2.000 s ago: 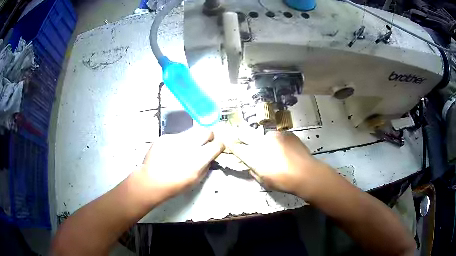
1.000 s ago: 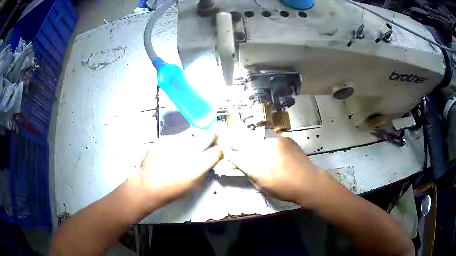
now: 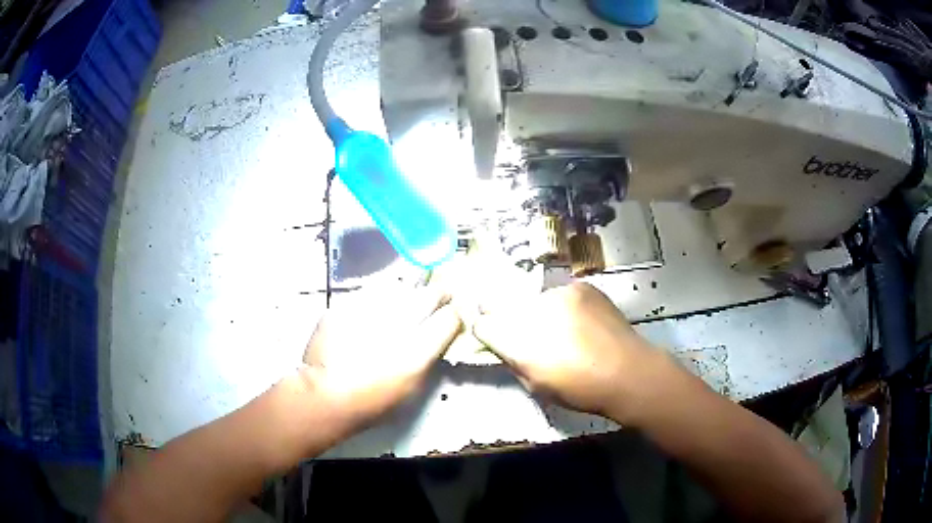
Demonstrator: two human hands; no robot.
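My left hand (image 3: 383,337) and my right hand (image 3: 557,337) meet just in front of the needle area of the off-white sewing machine (image 3: 654,133). Both are washed out by the glare. A small pale cloth piece (image 3: 469,349) shows between and below the fingertips, pinched by both hands; its outline is mostly lost in the light. The blue sewing lamp (image 3: 393,199) hangs over my left fingertips. Two brass-coloured knobs (image 3: 586,253) sit behind my right hand. The needle itself cannot be made out.
The machine stands on a worn white table (image 3: 204,306). A blue plastic crate (image 3: 61,337) with whitish pieces (image 3: 26,153) is left of the table. A dark metal tool (image 3: 797,286) lies right of the machine base. A blue round cap (image 3: 625,10) is on top of the machine.
The view has shifted slightly, so the machine and lamp appear a little lower and further right. Both hands stay together at the needle area, with small finger shifts on the cloth.
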